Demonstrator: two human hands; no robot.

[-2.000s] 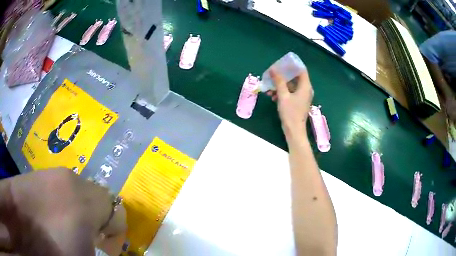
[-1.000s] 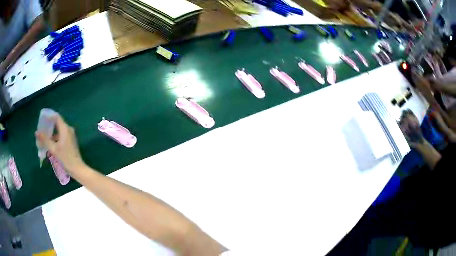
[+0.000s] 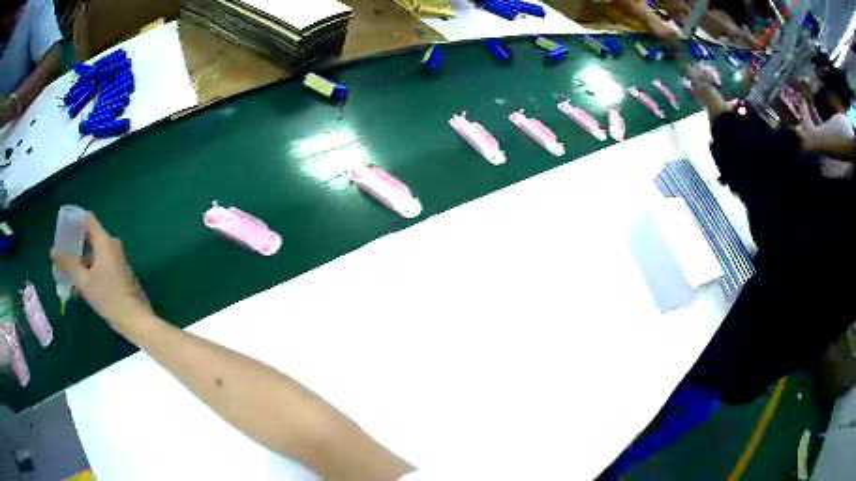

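My right hand is at the left, over the green conveyor belt, shut on a translucent whitish glue bottle. The bottle's thin yellow-green tip points down, just right of two pink plastic parts at the far left. Another pink part lies to the right of my hand, and several more are spaced along the belt toward the upper right. I cannot tell whether the tip touches anything. My left hand is out of the picture.
A white sheet covers the bench, with grey and white stacked pieces at its right. A person in dark clothes leans at the right. Blue cylinders and stacked sheets lie across the belt.
The view has swung far right since the oldest frame, and my left hand has left the picture. Since one second ago, the pink part beneath my right hand no longer shows, and the person at right leans over the belt.
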